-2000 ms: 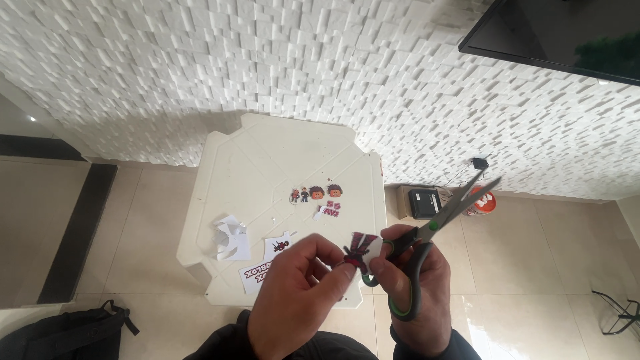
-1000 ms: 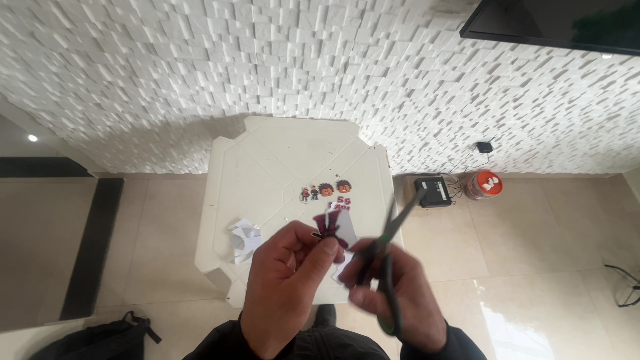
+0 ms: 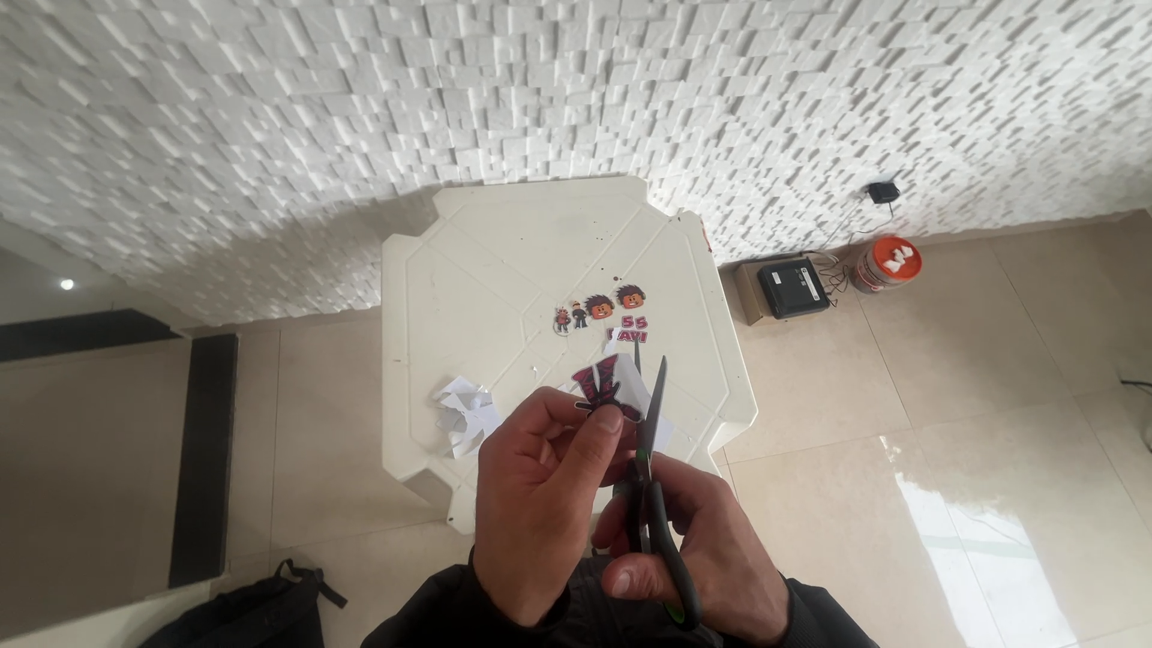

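My left hand (image 3: 549,495) pinches a printed paper cutout (image 3: 598,382) in dark pink and black, with a white margin on its right side. In my right hand (image 3: 693,540) are black-handled scissors (image 3: 654,432) with green inner rings. Their blades are parted and point away from me, just right of the cutout. Beyond my hands, several small cutouts lie on the white plastic table (image 3: 486,261): two character heads (image 3: 615,302), two small figures (image 3: 571,317) and pink lettering (image 3: 633,329).
Crumpled white paper scraps (image 3: 466,416) lie at the table's left. Against the textured wall stand a black device (image 3: 792,288) with cables, a cardboard box (image 3: 749,292) and a tub with an orange lid (image 3: 886,264). A black bag (image 3: 243,612) sits on the floor at lower left.
The scissors have turned from slanting up and right to pointing nearly straight ahead, close beside the cutout. My left hand keeps its pinch on the cutout.
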